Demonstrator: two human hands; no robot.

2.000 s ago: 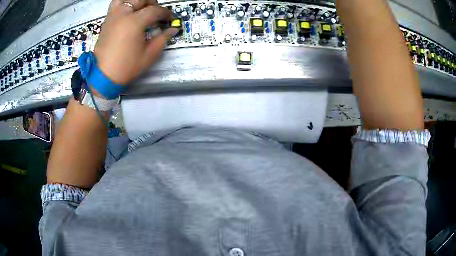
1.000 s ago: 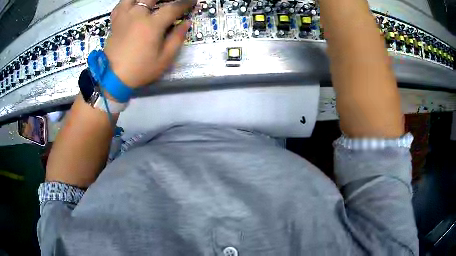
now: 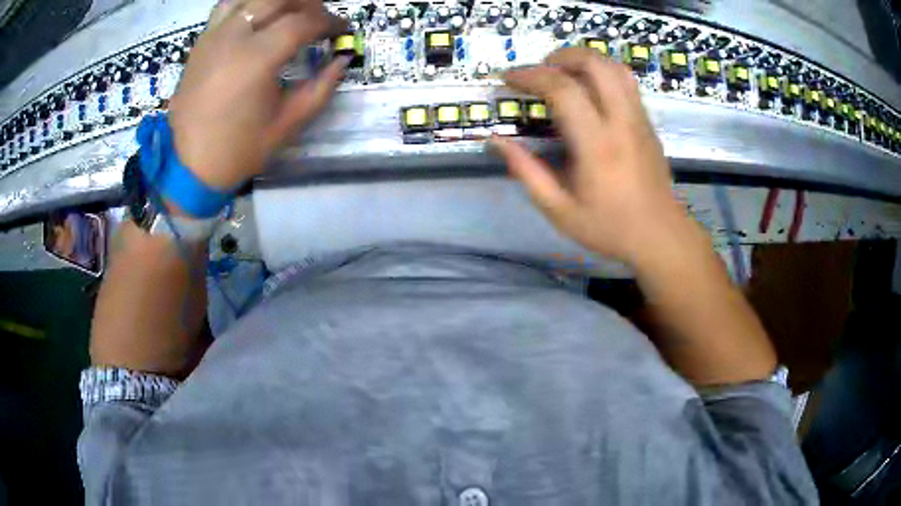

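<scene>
A row of several yellow-topped transformers (image 3: 478, 113) lies on the metal rail (image 3: 346, 128). My right hand (image 3: 603, 148) is at the row's right end, thumb and fingers spread around the last transformers. My left hand (image 3: 252, 94) is over the circuit board panel (image 3: 484, 49), its fingertips by a transformer (image 3: 346, 47) at the board; whether it grips it is not clear. Another transformer (image 3: 439, 46) stands on the panel between the hands, and more stand on the boards to the right.
The panel strip curves away on both sides; the left part (image 3: 89, 102) shows no yellow tops. A white sheet (image 3: 375, 212) lies at the near edge. A phone (image 3: 75, 240) is at the left. Red strips (image 3: 783, 211) show at the right. A blue strap (image 3: 183, 173) is on my left wrist.
My right arm has drawn back from beyond the boards to the rail. A row of transformers now lies where a single one lay. The boards have shifted relative to the view.
</scene>
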